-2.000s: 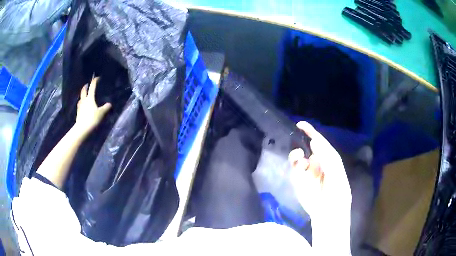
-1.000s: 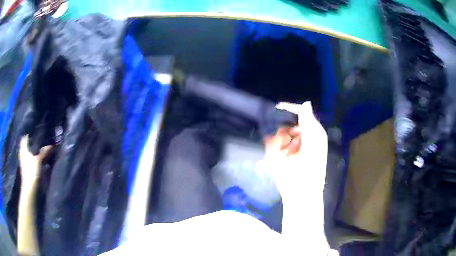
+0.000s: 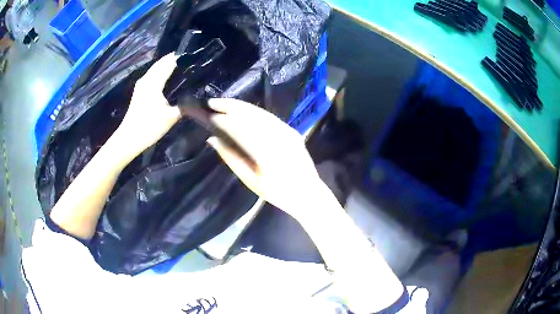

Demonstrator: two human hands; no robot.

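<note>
Both hands are over the open mouth of a large black plastic bag [image 3: 178,202] at the left. My left hand [image 3: 150,101] holds several black moulded parts [image 3: 199,58] at the bag's opening; their edges catch the light. My right hand [image 3: 264,150] reaches across from the right and holds a dark, narrow bar part [image 3: 218,129], slightly blurred, whose upper end lies close to my left hand's fingers. Whether that bar touches the parts in my left hand cannot be told.
A blue lattice crate [image 3: 313,101] surrounds the bag. Black parts lie in groups [image 3: 513,67] on the green bench [image 3: 393,18] at top right. A blue bin [image 3: 430,141] with dark contents is under the bench. A cardboard carton [image 3: 500,279] is at lower right; a small blue bin [image 3: 73,30] is at upper left.
The view has swung left. My right hand has moved from above the lap to the bag, still with a bar. My left hand, earlier low in the bag, now holds several parts at its opening.
</note>
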